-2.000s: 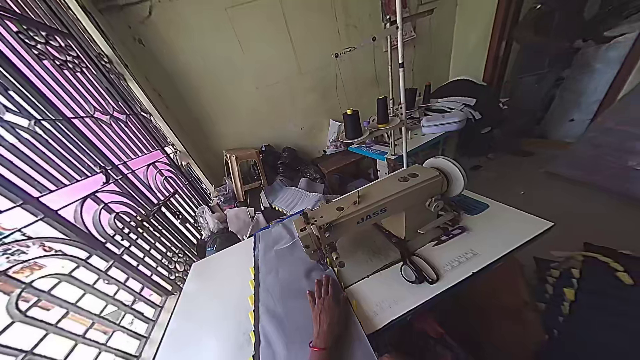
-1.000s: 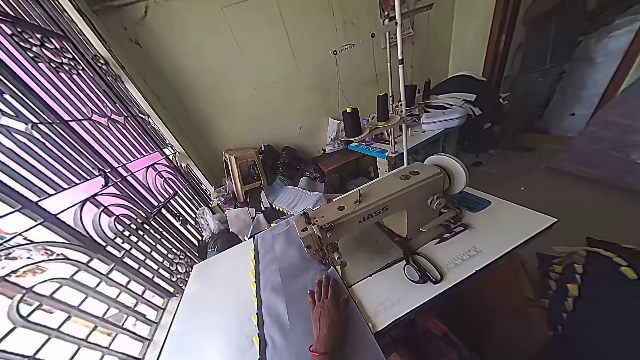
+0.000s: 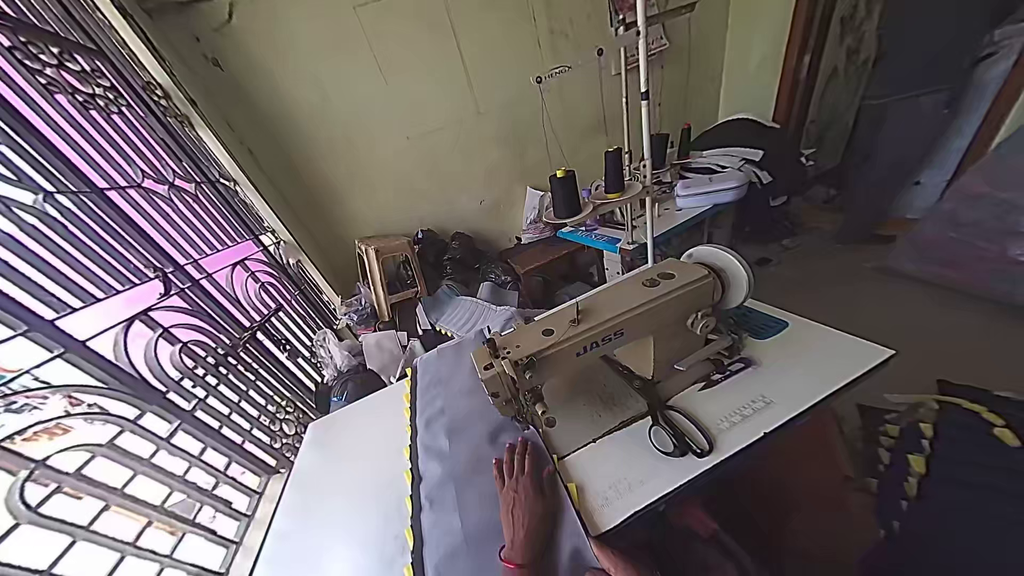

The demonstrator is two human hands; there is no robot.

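Observation:
A strip of grey fabric (image 3: 460,448) with yellow tabs along its dark left edge lies on the white sewing table (image 3: 344,472). Its right side runs beneath the needle area of a beige industrial sewing machine (image 3: 616,328). My left hand (image 3: 524,504), a red band at its wrist, rests palm down on this fabric just in front of the presser area, fingers extended. Part of my right hand (image 3: 620,558) shows at the bottom edge, by the fabric's right edge; its fingers are mostly hidden. Black-handled scissors (image 3: 678,430) lie against the machine bed, to the right.
Dark thread cones (image 3: 565,194) stand on a thread stand behind the machine. A metal grille (image 3: 160,304) rises at left. Beyond the table are a plastic stool (image 3: 390,268), bags and cloth pieces. Dark fabric with yellow tabs (image 3: 944,472) lies at lower right.
Yellow tabs now show at the fabric's right edge beside my left hand. Part of my right hand has come into view at the bottom. My left hand stays flat on the fabric.

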